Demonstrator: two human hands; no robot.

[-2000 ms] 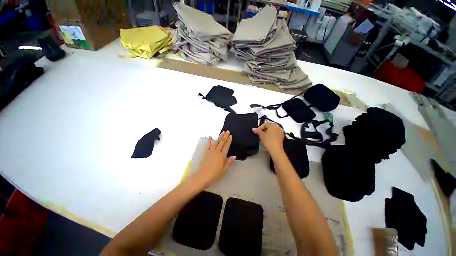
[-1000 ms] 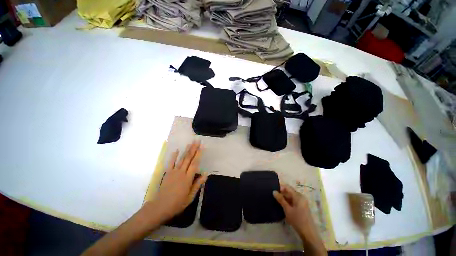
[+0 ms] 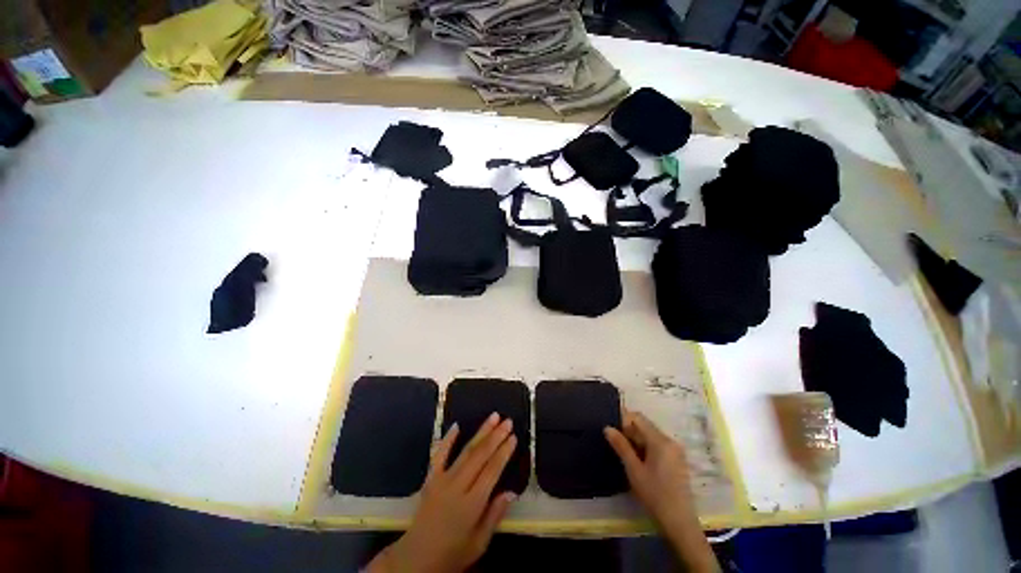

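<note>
Three black fabric panels lie in a row on the gluing board (image 3: 526, 336) near the table's front edge: a left panel (image 3: 386, 437), a middle panel (image 3: 457, 401) and a right panel (image 3: 577, 448). My left hand (image 3: 465, 487) lies flat with fingers spread on the middle panel and hides part of it. My right hand (image 3: 655, 470) has its thumb and fingertips at the right edge of the right panel. Whether the fingers pinch the fabric is hard to tell.
Behind the row stand the left stack (image 3: 459, 241), middle stack (image 3: 579, 272) and right stack (image 3: 712, 283). Black straps (image 3: 644, 213) lie behind them. The glue bottle (image 3: 808, 431) and loose black pieces (image 3: 856, 369) are at right. A black scrap (image 3: 237, 294) lies at left.
A third panel now lies at the right of the row. My left hand has moved from the left panel to the middle one. The view has shifted.
</note>
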